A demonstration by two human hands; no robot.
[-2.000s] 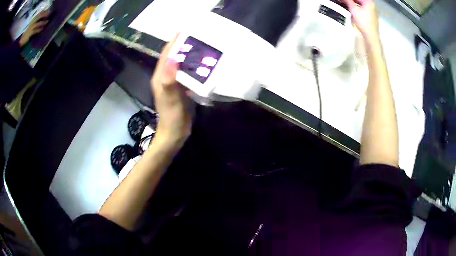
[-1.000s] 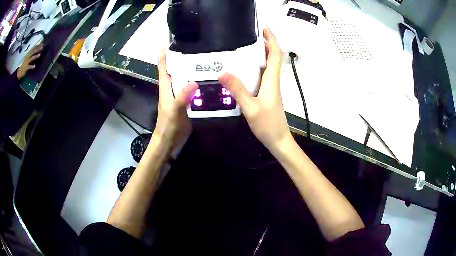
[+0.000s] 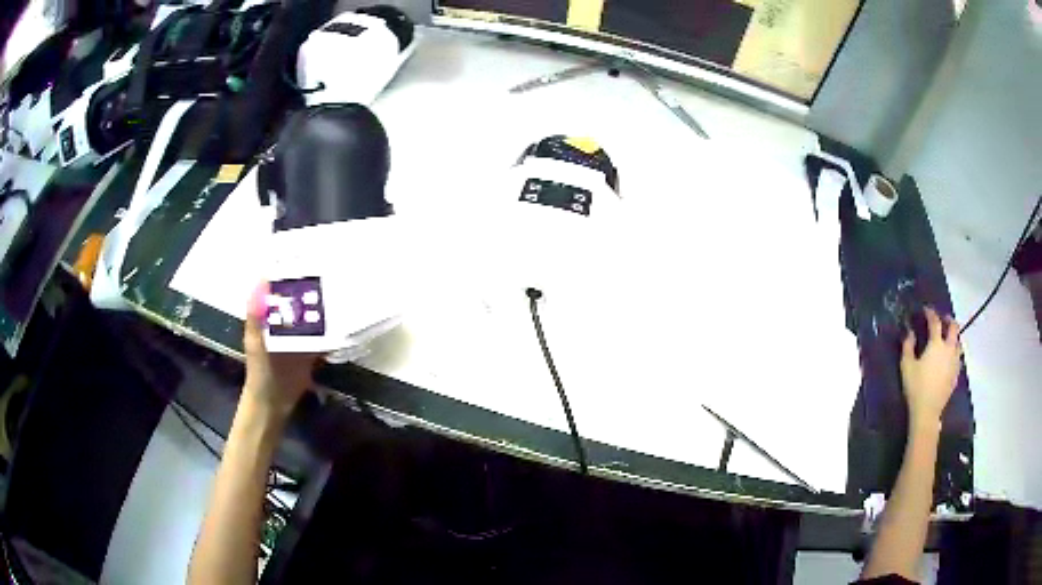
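Observation:
A dual-lens camera (image 3: pixel 354 269) with a white base and glossy black head is at the left front of the bench. Its square lens panel glows pink-purple. My left hand (image 3: pixel 280 360) grips its lower left side, the fingers partly hidden under it. My right hand (image 3: pixel 931 366) rests at the far right on a small dark computer mouse (image 3: pixel 918 331), mostly covered by the fingers. A second white camera (image 3: pixel 571 234) stands mid-bench with a black cable (image 3: pixel 556 377) running from it over the front edge.
A monitor (image 3: pixel 686 46) stands behind, its stand legs on the white sheet. Another white camera (image 3: pixel 349 57) is at the back left. A thin stick (image 3: pixel 760 449) lies at the right front. A tape roll (image 3: pixel 880 195) is at the far right. A cable hangs by the right wall.
My right hand has left the held camera and moved far right onto the mouse. My left hand and the camera have shifted left, over the bench. The view has tilted up, showing the monitor.

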